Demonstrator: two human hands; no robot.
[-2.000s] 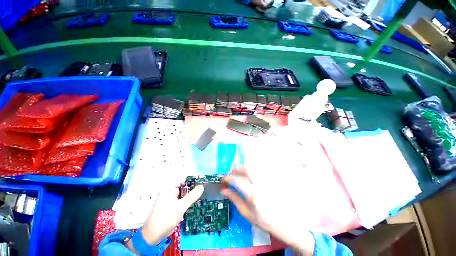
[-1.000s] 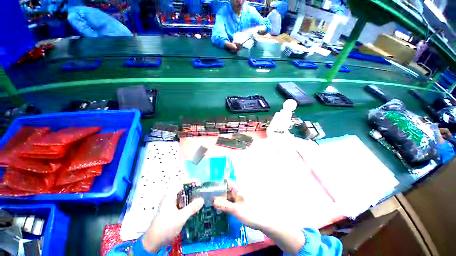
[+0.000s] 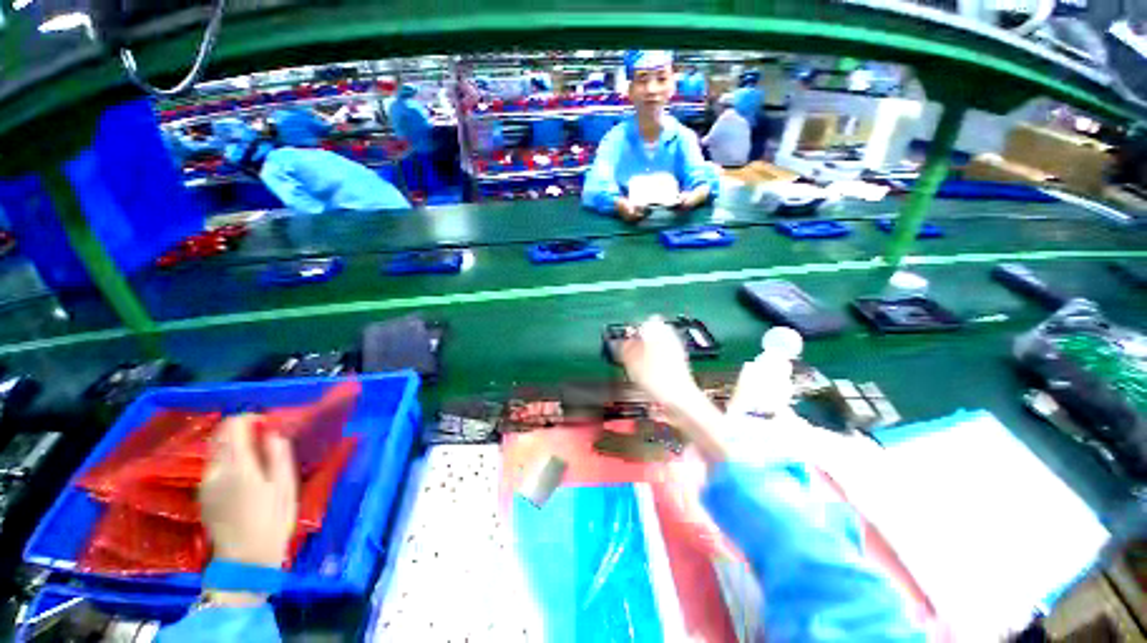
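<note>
My left hand (image 3: 248, 490), blurred, is in the large blue bin (image 3: 393, 502) with its fingers closed on a red anti-static bubble bag (image 3: 330, 433). That bag is tilted up, with one corner near the bin's back rim. My right hand (image 3: 657, 362) reaches across the mat to a black open housing (image 3: 698, 337) on the green belt. It covers the middle of the housing, so its grip and the housing's contents are hidden. The blue film (image 3: 585, 559) lies on the pink mat (image 3: 572, 450) with no board on it. A dark grey flat module (image 3: 542, 480) lies at the film's back edge.
Rows of flat modules (image 3: 535, 413) and a white bottle (image 3: 765, 373) stand behind the mat. White sheets (image 3: 987, 515) lie right, a dotted sheet (image 3: 453, 553) left. More black housings (image 3: 903, 313) and blue housings (image 3: 565, 250) line the belt. A person (image 3: 650, 157) stands opposite.
My hands have left the green board, which no longer shows on the blue film. My left hand moved left into the bin, my right hand forward to the belt. The view has tilted up.
</note>
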